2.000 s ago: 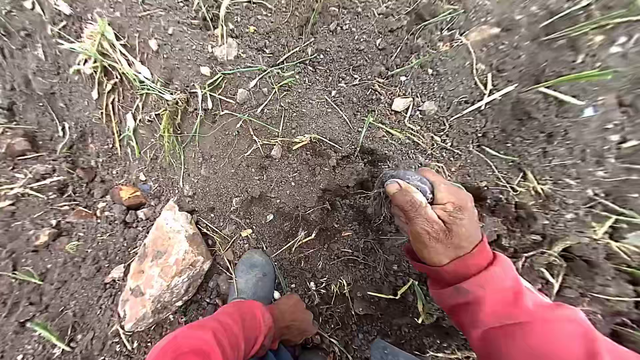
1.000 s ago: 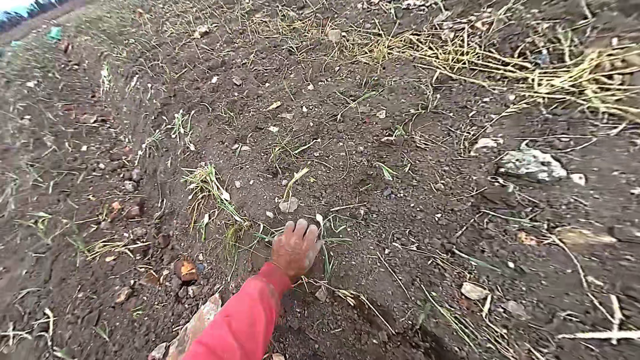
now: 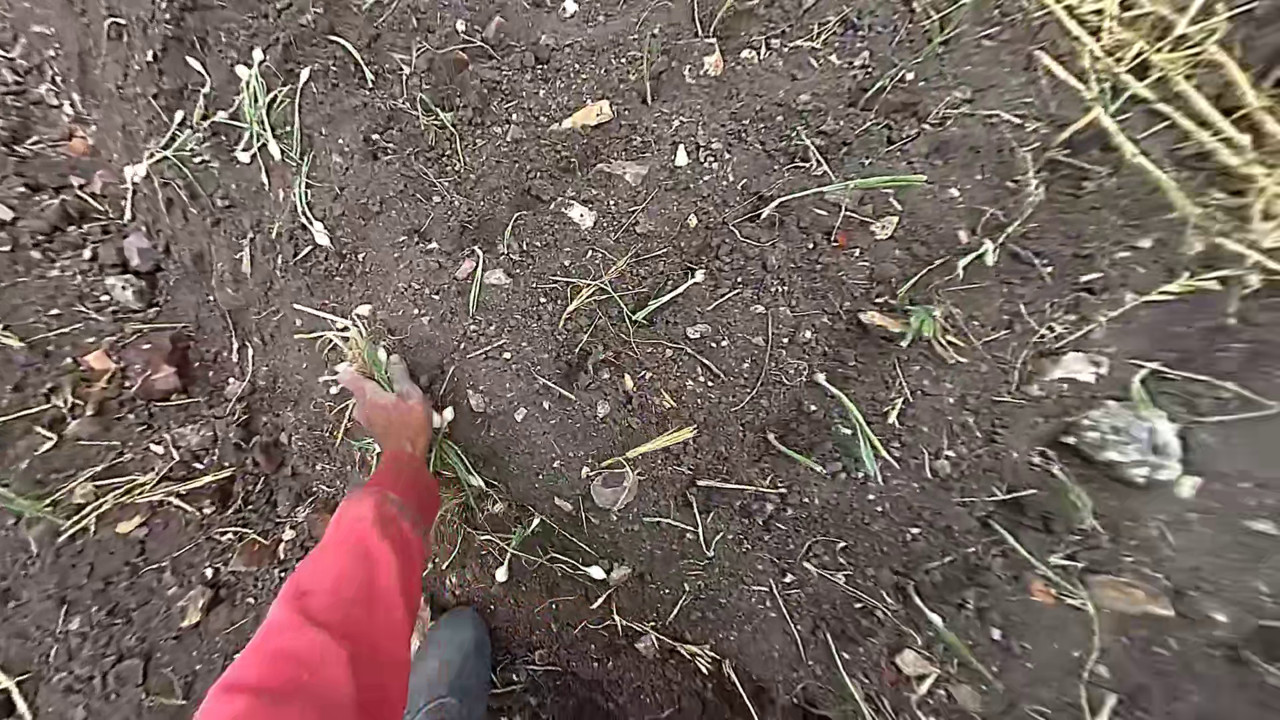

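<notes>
My left hand (image 3: 390, 408), in a red sleeve, reaches down to the soil at the left of the middle. Its fingers are closed on a bunch of small plants with white bulbs (image 3: 358, 345), which look like onion seedlings. More such seedlings (image 3: 458, 465) lie just right of the wrist, and a separate group (image 3: 258, 110) rests at the upper left. Single seedlings are scattered over the dark soil, one (image 3: 855, 425) to the right of the middle. My right hand is out of view.
A dark boot (image 3: 450, 665) stands at the bottom, beside the red sleeve. A pale grey rock (image 3: 1128, 442) lies at the right. Dry straw stalks (image 3: 1180, 120) cover the upper right corner. Reddish stones (image 3: 155, 368) sit at the left.
Two seconds ago my right hand held a dark rounded object; that hand has left the view. My left hand has moved from beside the boot out to the seedlings. The view has shifted strongly.
</notes>
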